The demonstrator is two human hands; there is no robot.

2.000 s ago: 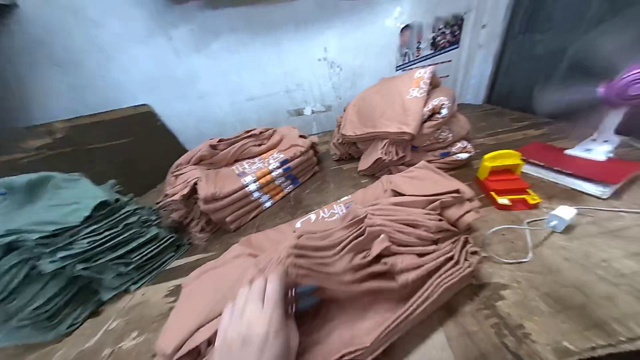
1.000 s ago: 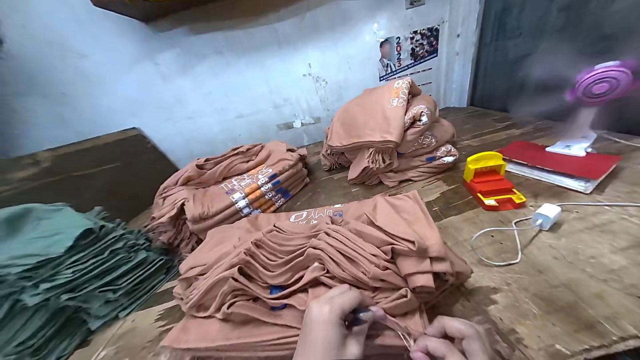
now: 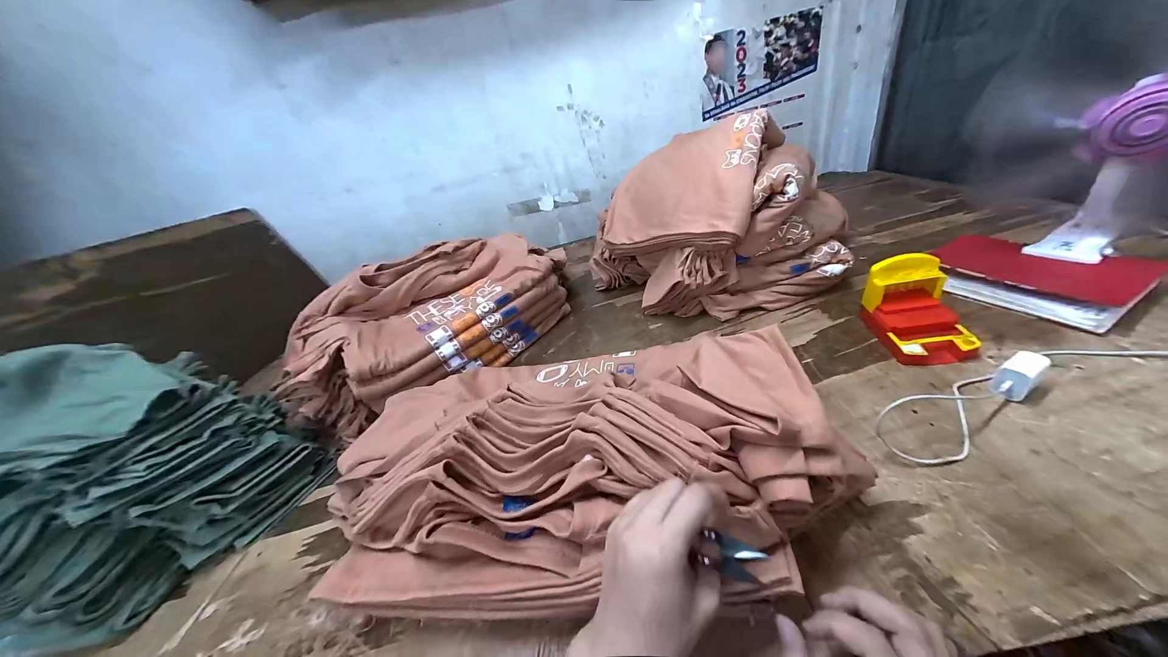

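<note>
My left hand [image 3: 662, 566] is closed around small thread snips [image 3: 735, 557], whose blades point right and stand apart over the near right corner of a pile of salmon-brown printed garments [image 3: 566, 456]. My right hand [image 3: 867, 625] is at the bottom edge, just right of that corner, partly cut off by the frame. Its fingers are curled, and whether anything thin is between them cannot be told. The garments lie layered with wavy folds, some blue patches showing at the front and white print at the back.
Behind are a folded garment stack [image 3: 429, 319] and a taller one [image 3: 703, 201]. Green cloth [image 3: 109, 474] is piled left. On the wooden table [image 3: 1031, 493] at right are a red-and-yellow plastic device [image 3: 917, 315], a white adapter [image 3: 1020, 374] with cable, a red folder [image 3: 1040, 269] and a pink fan [image 3: 1127, 123].
My left hand has moved from the front-left of the near pile to its right corner. My right hand, unseen two seconds ago, came into view and is now lower at the frame's edge.
</note>
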